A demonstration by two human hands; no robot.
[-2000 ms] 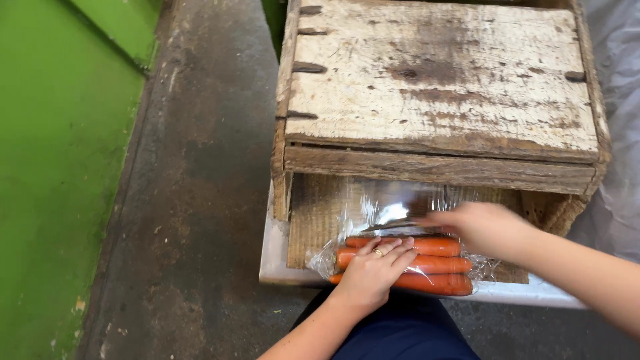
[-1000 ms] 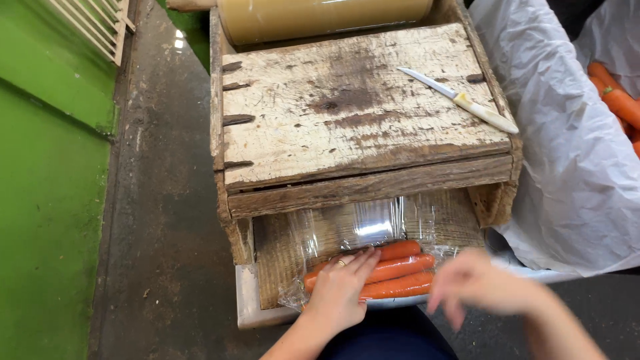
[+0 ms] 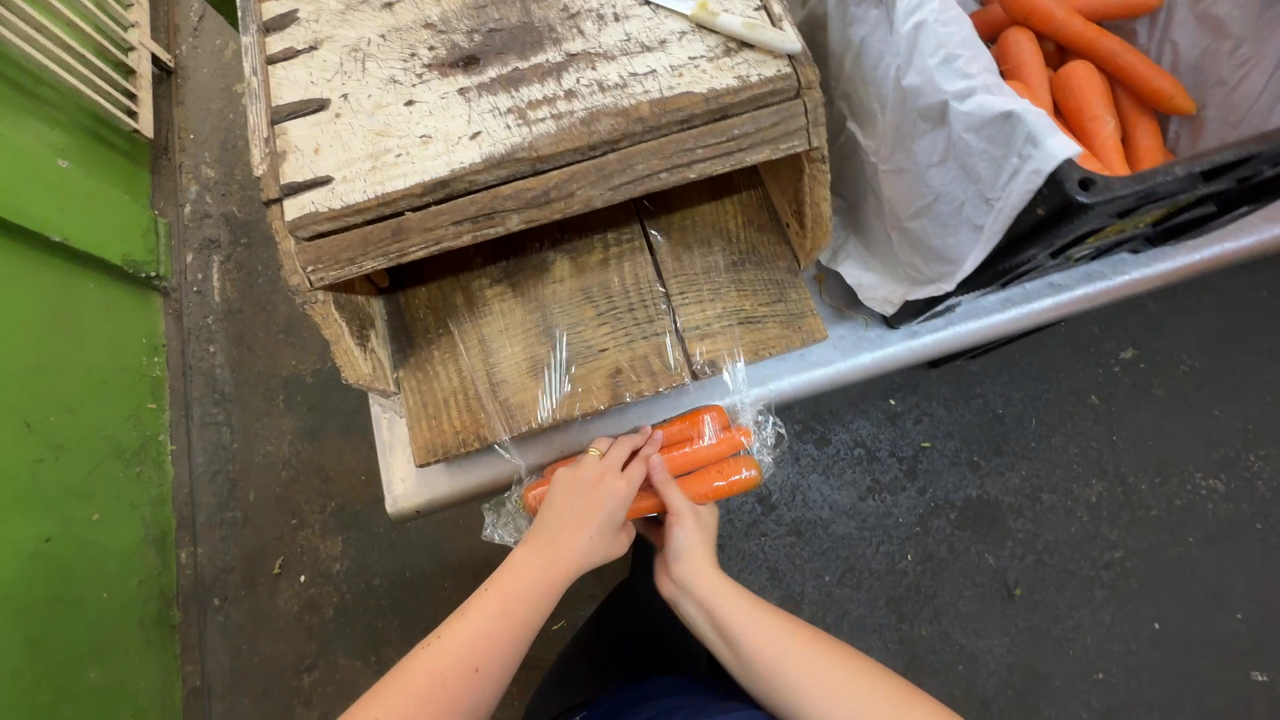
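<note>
Both of my hands hold a pack of carrots (image 3: pixel 715 480) in clear plastic film at the front edge of the metal table. My left hand (image 3: pixel 590 500), with a ring on one finger, lies over the left part of the pack. From below right, my right hand (image 3: pixel 685 530) grips it, its thumb on the near carrot and its other fingers mostly hidden underneath. Clear plastic film (image 3: pixel 555 375) stretches from the pack back over the wooden board (image 3: pixel 520 340) and under the worn wooden stand.
A knife (image 3: pixel 745 27) with a pale handle lies on the stand's scarred white top (image 3: pixel 400 110). At right, a black crate (image 3: pixel 1130 205) lined with white sheeting (image 3: pixel 930 150) holds loose carrots (image 3: pixel 1090 105). The metal table's edge (image 3: pixel 890 365) runs along the front.
The wrapped carrots have moved off the board to the table's front edge. My right hand, moving apart from the pack a second ago, now grips it. The view has shifted right.
</note>
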